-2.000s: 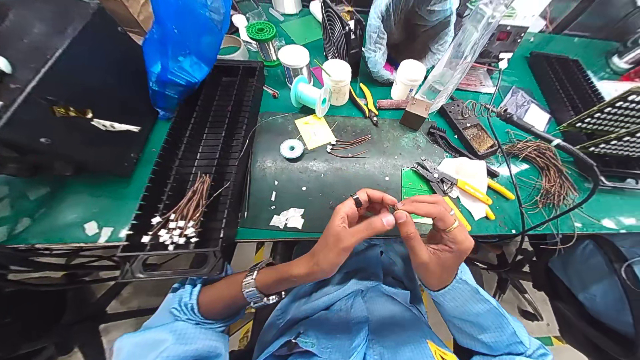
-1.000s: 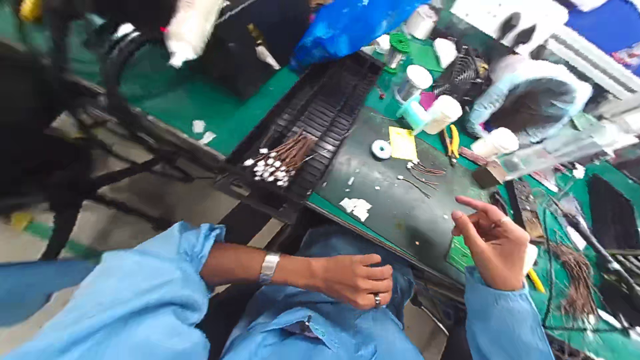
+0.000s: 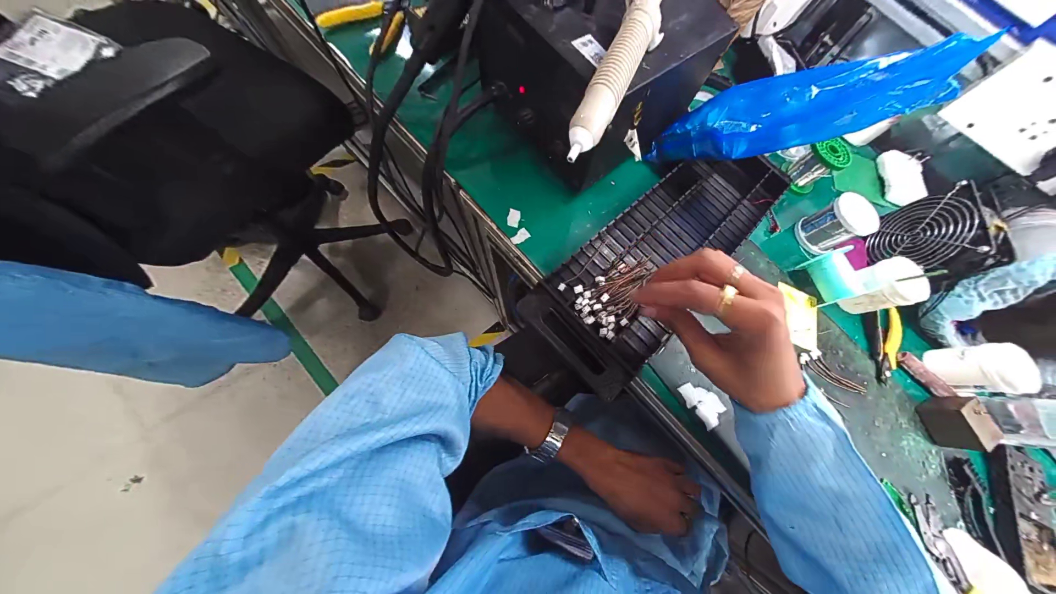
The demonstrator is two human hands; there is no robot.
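Note:
A bundle of brown wires with small white connectors (image 3: 606, 301) lies in the near end of a black slotted tray (image 3: 701, 198). Over the wires is my right hand (image 3: 718, 318), thumb and fingertips together at the bundle's right side; whether they grip a wire cannot be told. My left hand (image 3: 648, 495) rests on my lap below the table edge, fingers curled down and partly hidden, with a metal watch on its wrist. Several more brown wires (image 3: 833, 375) lie on the dark mat (image 3: 883, 421), near a yellow note (image 3: 798, 318) and right of my right hand.
A black box (image 3: 528, 91) with a ribbed hose (image 3: 610, 74) stands beyond the tray, beside a blue plastic bag (image 3: 808, 103). Solder spools, a fan (image 3: 932, 231), white bottles and yellow-handled pliers (image 3: 891, 338) are at right. Cables hang over the table edge near a black chair (image 3: 165, 115).
My hands, together over the mat's near edge two seconds ago, are apart. My left hand has dropped to my lap; my right hand has moved left to the wires in the tray. The view has swung left.

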